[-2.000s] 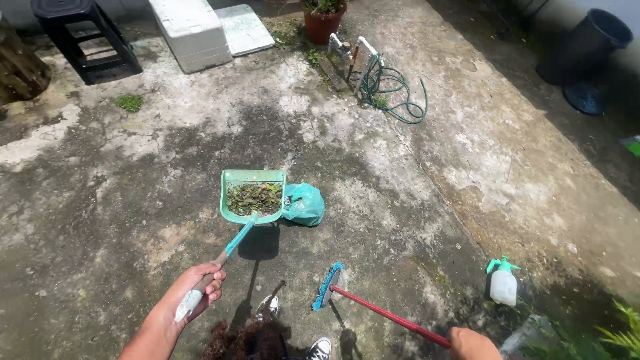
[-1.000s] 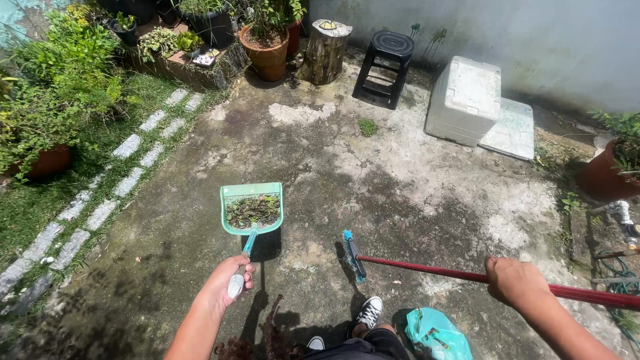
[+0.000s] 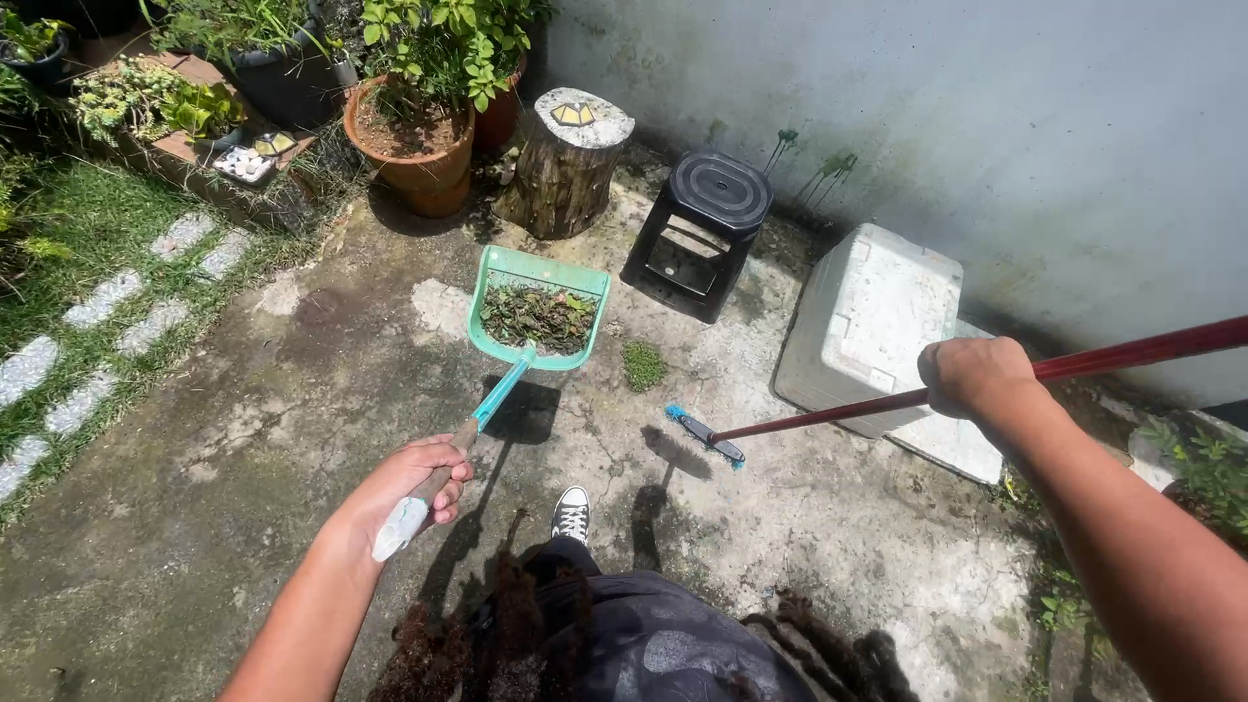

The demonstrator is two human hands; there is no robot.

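My left hand [image 3: 419, 487] is closed around the handle of a green dustpan [image 3: 487, 336], its grip end wrapped in something white. Dry leaves and debris [image 3: 539, 317] lie in the pan, which is held above the concrete and casts a shadow below it. My right hand [image 3: 978, 375] grips the red pole of a broom [image 3: 819, 417]. The broom's head [image 3: 707, 438], with blue bristles, hangs off the ground near the middle, its shadow to the lower left.
Ahead stand a terracotta pot [image 3: 419, 161], a tree stump [image 3: 567, 171], a black plastic stool [image 3: 704, 229] and a white foam box [image 3: 877, 317] near the wall [image 3: 926, 117]. Stepping stones [image 3: 102, 297] cross grass at the left. A small weed [image 3: 643, 366] grows from the concrete.
The view has swung left across the yard. The teal plastic bag, seen by my feet a second ago, is out of view. Both hands keep hold of the dustpan and broom.
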